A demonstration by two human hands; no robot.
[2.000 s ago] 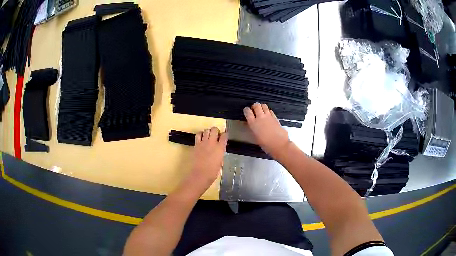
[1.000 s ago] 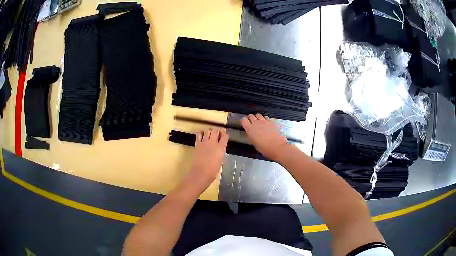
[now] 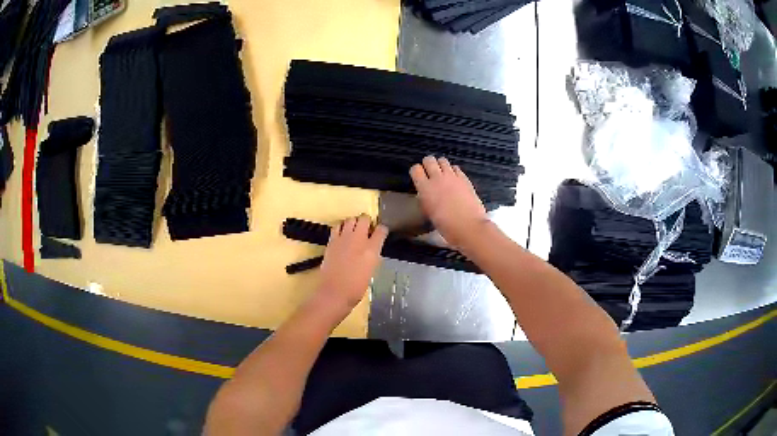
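Observation:
A wide ribbed block of black strips (image 3: 383, 128) lies across the tan tabletop and the metal surface. My right hand (image 3: 446, 197) rests with its fingertips on the block's near edge. A narrower row of black strips (image 3: 305, 230) lies nearer my body. My left hand (image 3: 353, 251) lies on that row, fingers bent over it. One strip end (image 3: 304, 266) sticks out at an angle below the row, left of my left hand. My right wrist and forearm cover part of the row's right end. Whether my right fingertips grip a strip is not clear.
Long black stacks (image 3: 204, 128) and a shorter stack (image 3: 60, 183) lie at left. A red line (image 3: 30, 200) runs beside them. At right are crumpled clear bags (image 3: 639, 136), tied black bundles (image 3: 626, 255) and a grey-white box (image 3: 743, 243). A calculator (image 3: 106, 7) is at the upper left.
My right hand moved down from the block with a strip, then back up to the block's near edge. The near row looks wider, and a slanted strip end now shows below it. My left hand stayed on the row.

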